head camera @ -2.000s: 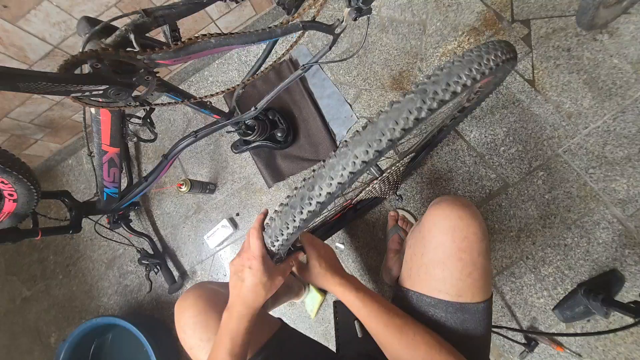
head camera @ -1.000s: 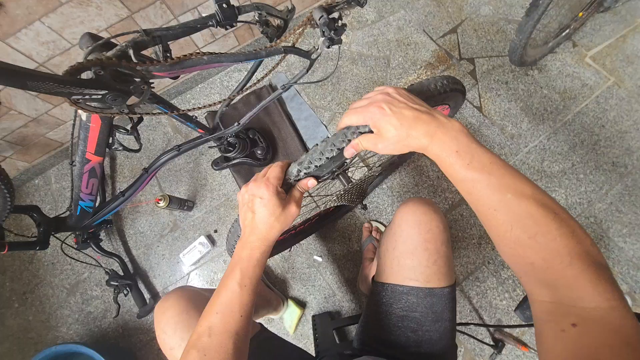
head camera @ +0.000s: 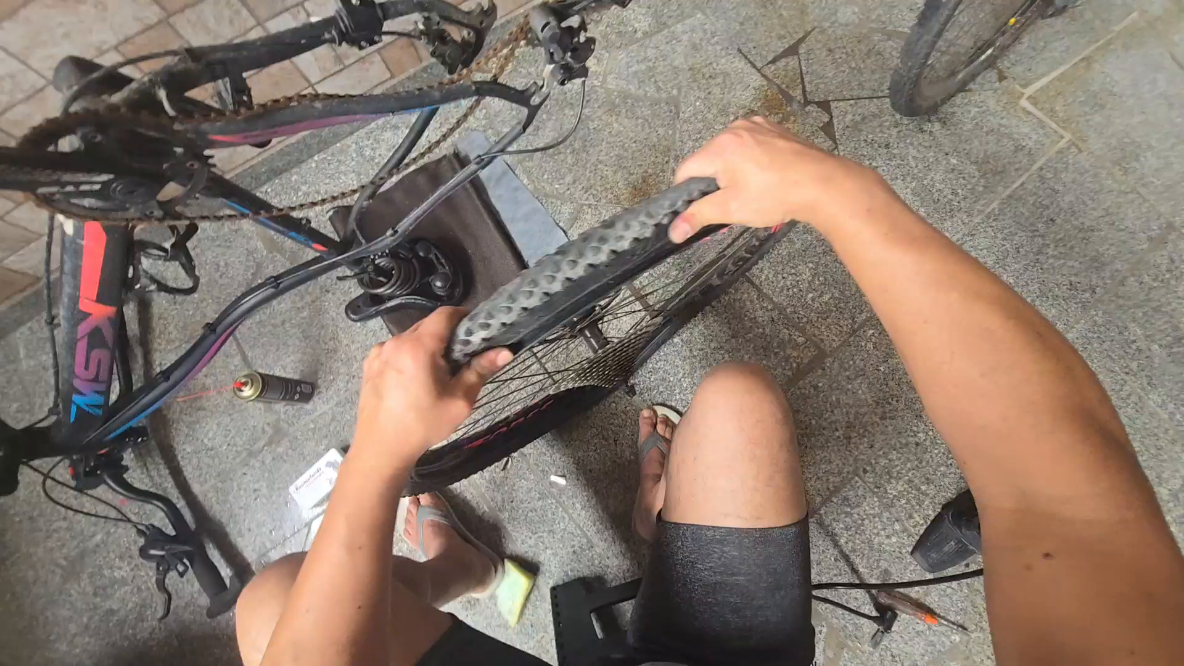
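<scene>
A bicycle wheel with a knobbly black tyre (head camera: 573, 268) leans in front of me, its spokes and cassette (head camera: 615, 365) facing my knees. My left hand (head camera: 416, 379) grips the tyre at its near left part, thumb on the sidewall. Farther up to the right, my right hand (head camera: 749, 180) is closed around the same tyre, fingers over the tread and thumb at the side. The wheel's lower rim lies close to the floor by my feet.
A bicycle frame (head camera: 277, 277) with a rusty chain fills the left. Behind the wheel are a dark cloth (head camera: 481, 227) and black parts (head camera: 407, 277). A spray can (head camera: 274, 388), a white card (head camera: 316, 479), a sponge (head camera: 514, 592), a screwdriver (head camera: 911, 608) and another bicycle's wheel (head camera: 943, 55) are around.
My right hand has moved away from my left hand, up and to the right along the tyre. Two seconds ago both hands were together at the tyre's near end.
</scene>
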